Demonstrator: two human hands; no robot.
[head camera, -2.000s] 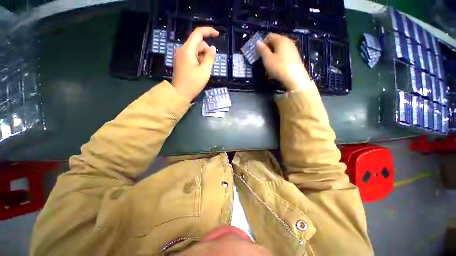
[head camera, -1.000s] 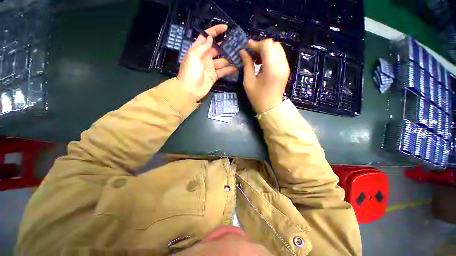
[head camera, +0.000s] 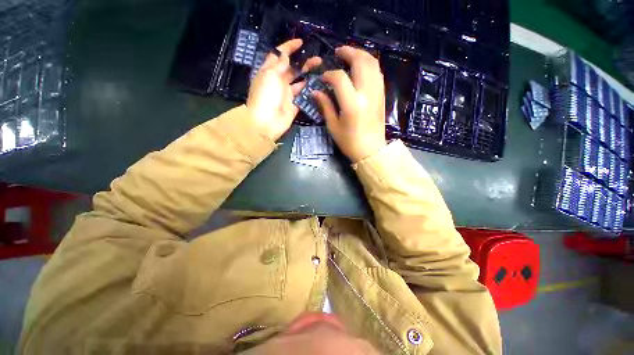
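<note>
My left hand (head camera: 271, 97) is palm up over the near edge of the black housing tray (head camera: 452, 148), its fingers around a dark front housing (head camera: 300, 72) that is partly hidden and blurred against the tray. My right hand (head camera: 356, 104) has its fingertips on a blue-grey keypad (head camera: 307, 102) at the near end of that housing. I cannot tell whether the keypad is fully seated. A loose keypad pile (head camera: 311, 143) lies on the bench just below my hands. More keypads (head camera: 247, 47) show in the tray's left pockets.
At right are a small keypad pile (head camera: 535, 105) and a clear tray packed with striped keypad stacks (head camera: 591, 149). A plain dark piece (head camera: 200, 52) lies left of the black tray. A clear blister tray (head camera: 31, 104) is at far left. A red stool (head camera: 511, 270) stands below the bench edge.
A second ago the housing was raised and tilted between my hands; now it is lower and closer to the tray. My right hand has shifted slightly left, with its fingers on the keypad.
</note>
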